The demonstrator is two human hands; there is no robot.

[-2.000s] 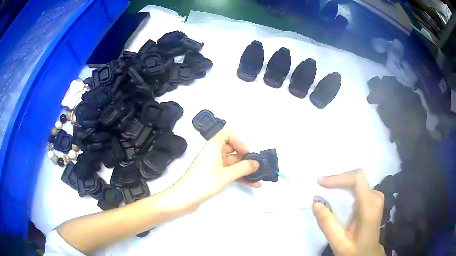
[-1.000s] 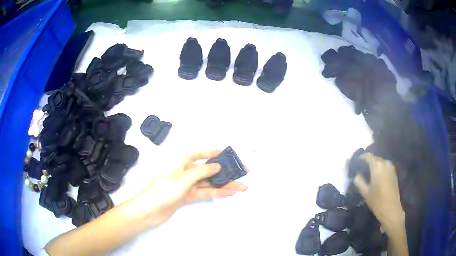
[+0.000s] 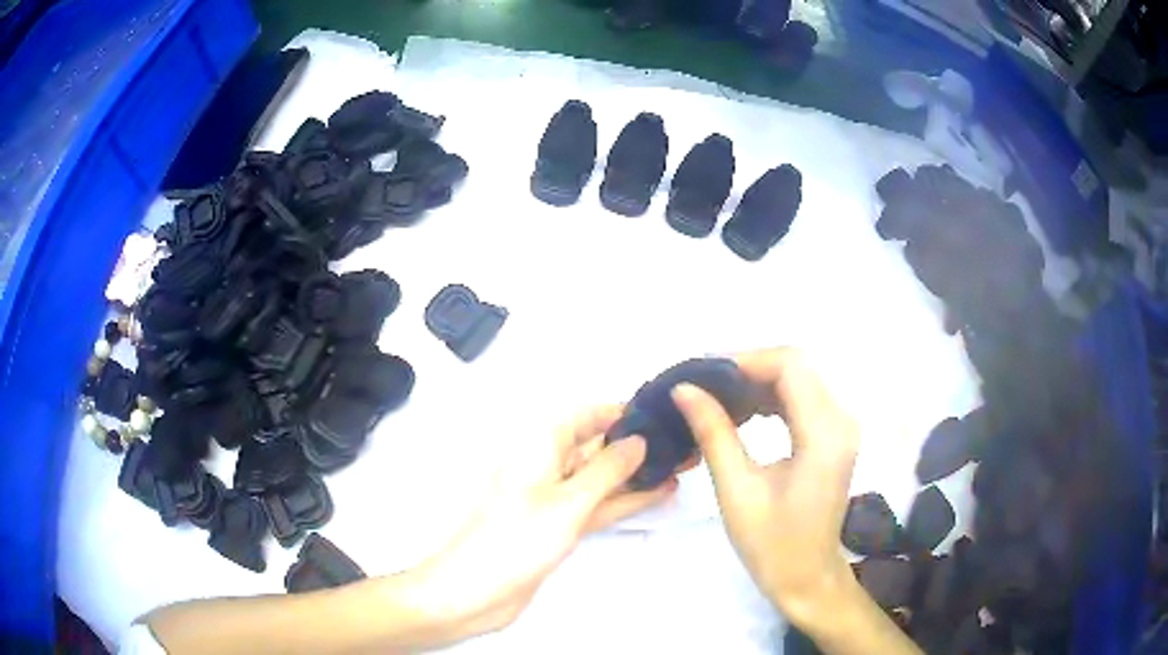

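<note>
My left hand [image 3: 583,480] is shut on a black square buckle half [image 3: 651,441] near the centre. My right hand [image 3: 781,473] holds a black tapered buckle half [image 3: 711,380] against it; the two pieces touch, and the fingers hide part of the joint. Several joined buckles [image 3: 633,164] stand in a row at top centre. A single square half [image 3: 465,321] lies on the white sheet [image 3: 512,410] to the upper left of my hands.
A heap of square halves [image 3: 275,320] lies at left, beside a blue bin [image 3: 77,230], a beaded bracelet [image 3: 103,416] and a dark flat object [image 3: 237,122]. Blurred heaps of tapered halves [image 3: 1025,435] lie at right, before another blue edge [image 3: 1121,448].
My right hand has come from the right heap to the centre with a tapered half, now against the left hand's piece. The whole view has shifted slightly.
</note>
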